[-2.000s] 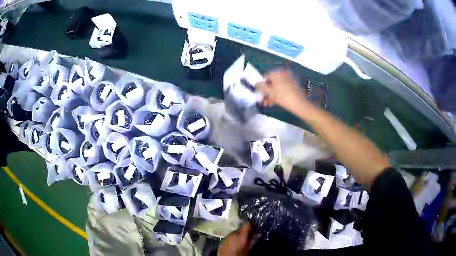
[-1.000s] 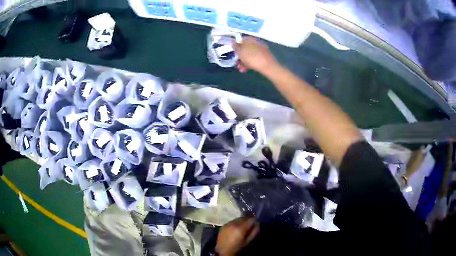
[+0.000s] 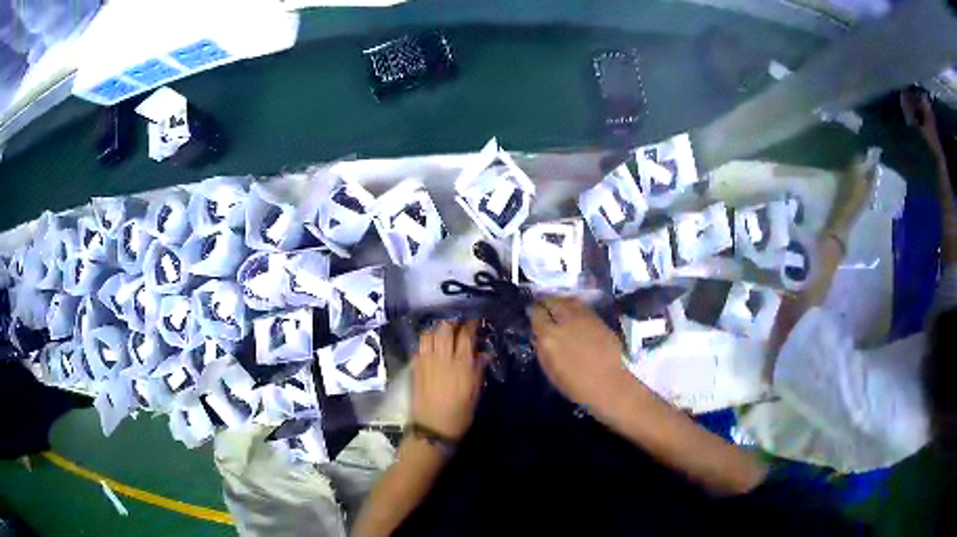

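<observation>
My left hand (image 3: 448, 380) and my right hand (image 3: 575, 348) are both at the bench's front edge, on either side of the shiny dark polybag of cables (image 3: 506, 341). The fingers of both hands reach to the bag, and its lower part merges with my dark clothing. Loose black cables (image 3: 481, 283) lie in a tangle just beyond it. An open retail box (image 3: 550, 254) with a whitish liner stands beyond my right hand. Another open box (image 3: 495, 199) stands farther back with a white strip in its mouth.
Crowded open boxes (image 3: 168, 267) fill the left of the bench, with fewer at right (image 3: 698, 233). A dark green conveyor (image 3: 304, 94) runs beyond, carrying a few boxes. A beige sack (image 3: 275, 482) hangs at the front left. A coworker's white sleeve (image 3: 839, 393) is at right.
The view has turned to the right. My right hand has left a box over the conveyor and come back to the polybag beside my left hand. More boxes and the coworker show at right.
</observation>
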